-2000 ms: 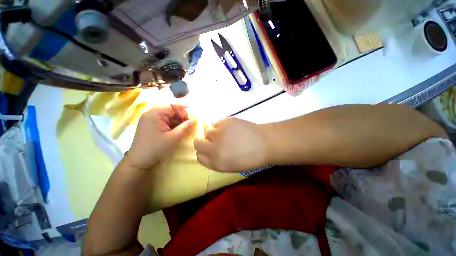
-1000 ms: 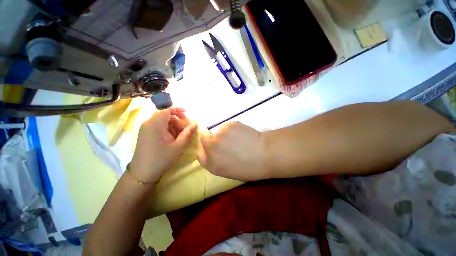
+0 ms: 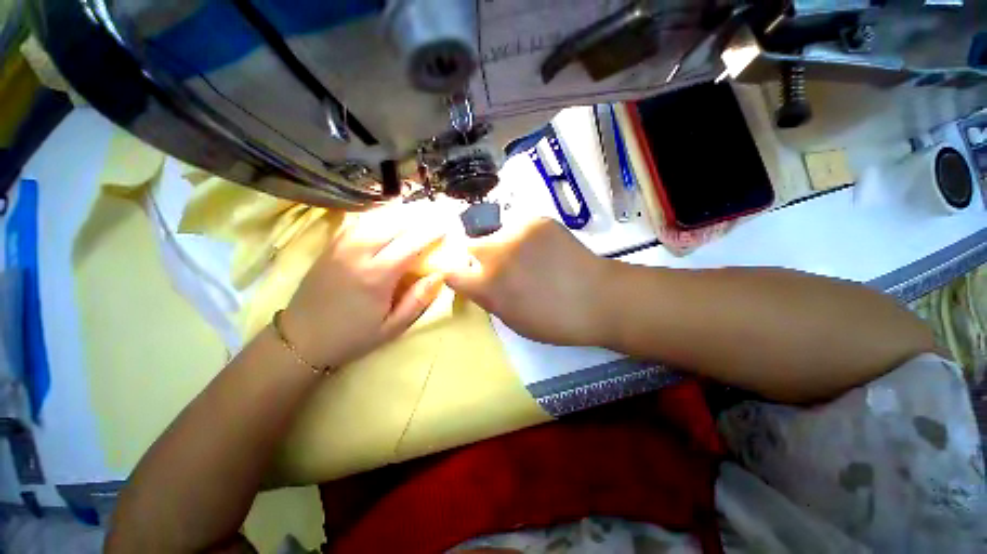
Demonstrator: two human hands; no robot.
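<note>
A yellow fabric panel (image 3: 422, 406) lies on the white table and hangs over its front edge, with a thin line running across it. My left hand (image 3: 363, 287) lies on the fabric just in front of the needle area, fingers pointing to the lamp glare. My right hand (image 3: 536, 281) is beside it, its thumb and fingers at the fabric's edge, close to the left fingertips. The glare hides the fingertips and whether they pinch the cloth. The sewing machine head (image 3: 325, 108) is above, its grey round knob (image 3: 481, 219) just behind my hands.
Crumpled yellow cloth (image 3: 260, 222) lies left of the needle, with a flat yellow panel (image 3: 141, 335) further left. Blue-handled snips (image 3: 568, 195), thin blue and silver sticks (image 3: 617, 152) and a phone (image 3: 703, 152) lie right of the machine. A white cone (image 3: 947, 179) is far right.
The view has shifted, with the machine head now larger and nearer. My hands have moved in closer under the needle area. The left hand is flatter and more fabric shows in front.
</note>
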